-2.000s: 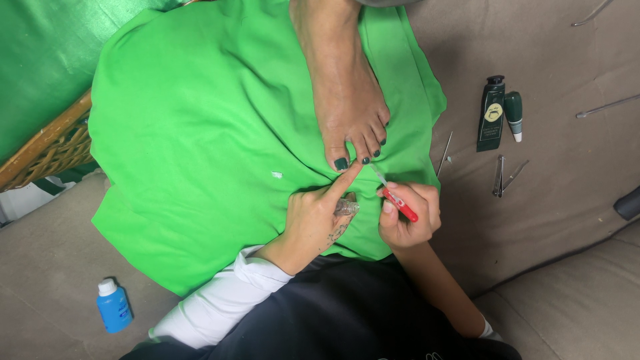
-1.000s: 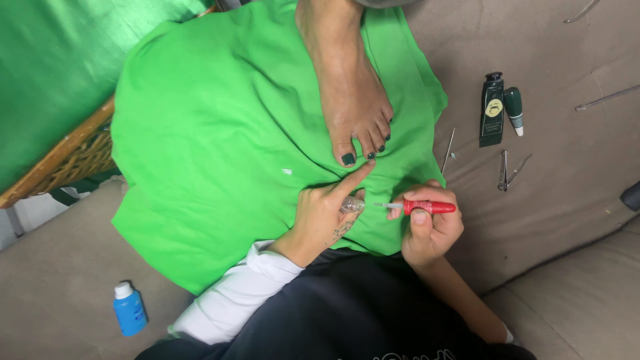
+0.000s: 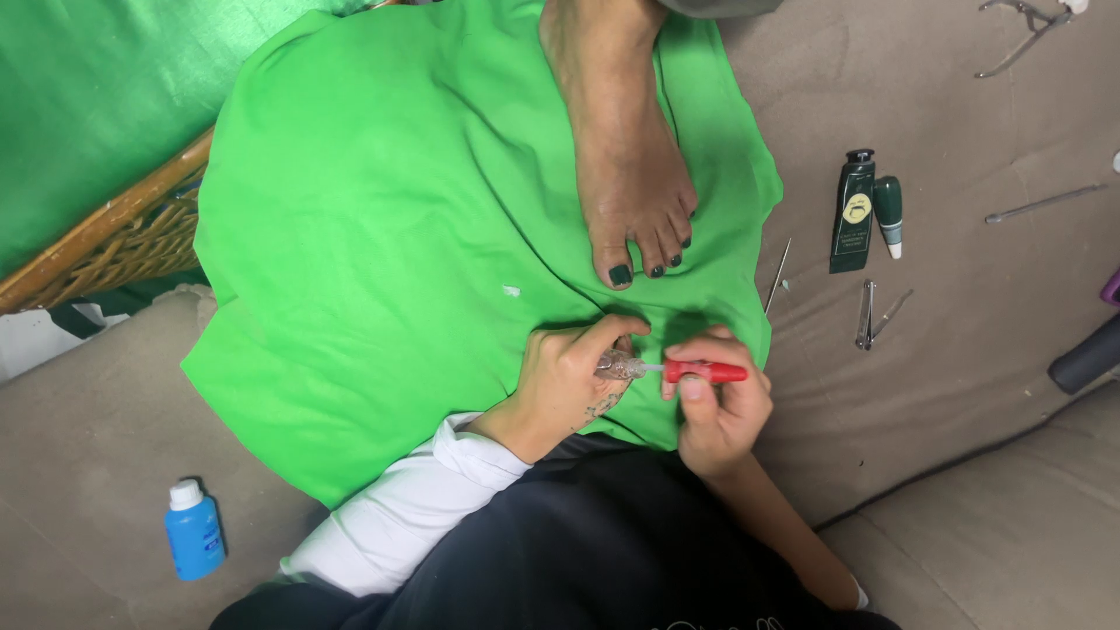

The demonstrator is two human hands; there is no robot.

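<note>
My left hand (image 3: 573, 367) holds a small clear nail polish bottle (image 3: 619, 365), its neck pointing right. My right hand (image 3: 722, 394) grips the red cap (image 3: 707, 372) of the polish brush, whose pale stem (image 3: 653, 367) runs into or right up to the bottle's mouth; the brush tip is hidden. Just above my hands a person's bare foot (image 3: 634, 192) rests on a bright green cloth (image 3: 367, 227) spread over my lap. Dark green polish covers the toenails, plain on the big toenail (image 3: 619, 276). A small white fleck (image 3: 511, 290) lies on the cloth.
On the brown upholstery at right lie a dark green tube (image 3: 852, 214), a green-capped small tube (image 3: 889, 214), nail clippers (image 3: 866, 315), a thin metal tool (image 3: 1046, 203) and cuticle nippers (image 3: 1024, 31). A blue bottle (image 3: 194, 534) lies at lower left, a wicker basket (image 3: 114, 232) at upper left.
The brush in my right hand has moved from the toes to the bottle in my left hand. My left index finger, earlier at the toes, has drawn back from them.
</note>
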